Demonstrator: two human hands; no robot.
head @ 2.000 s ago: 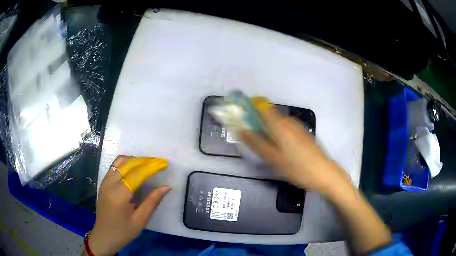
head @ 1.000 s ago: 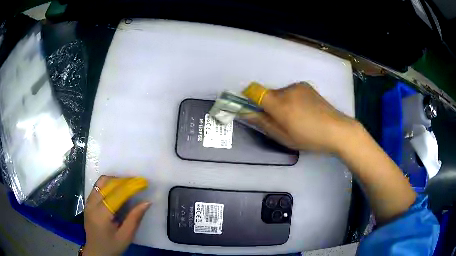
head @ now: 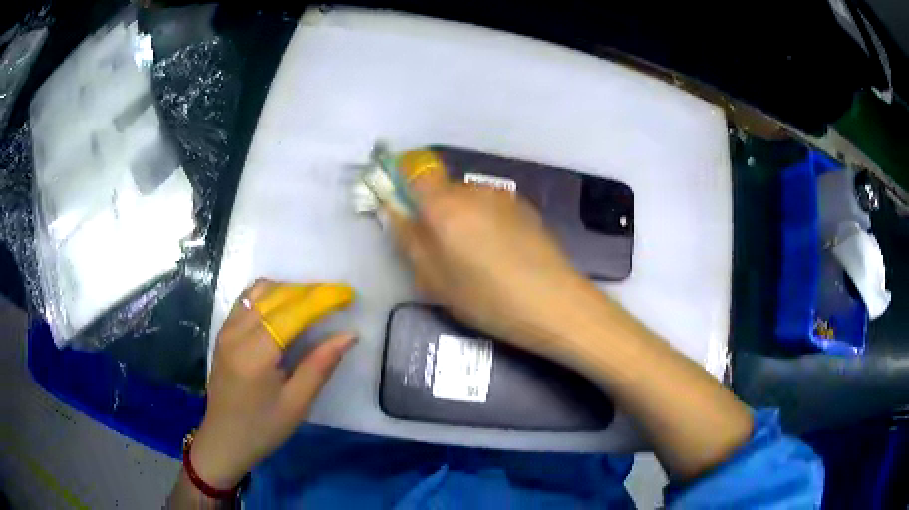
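Two dark smartphones lie back up on the white mat [head: 299,129]. The upper smartphone [head: 558,199] shows its camera bump at the right; my right hand covers its left part. The lower smartphone [head: 518,383] has a white label [head: 461,369]; my right forearm hides part of it. My right hand [head: 478,244], with a yellow finger cot, holds a small blurred white and green folded wipe pad [head: 379,189] at the upper phone's left end. My left hand [head: 274,354] is empty with fingers apart, yellow cots on, at the mat's lower left.
White film sheets [head: 110,189] lie on crinkled plastic at the left. A small blue bin [head: 797,259] at the right holds a white wipe [head: 861,267] and a bottle. A large blue bin [head: 100,393] is at the lower left. Dark shapes stand behind the mat.
My right hand has moved left with the pad, from over the upper phone's label area to its left end. The whole view has shifted somewhat. My left hand stays at the mat's lower left.
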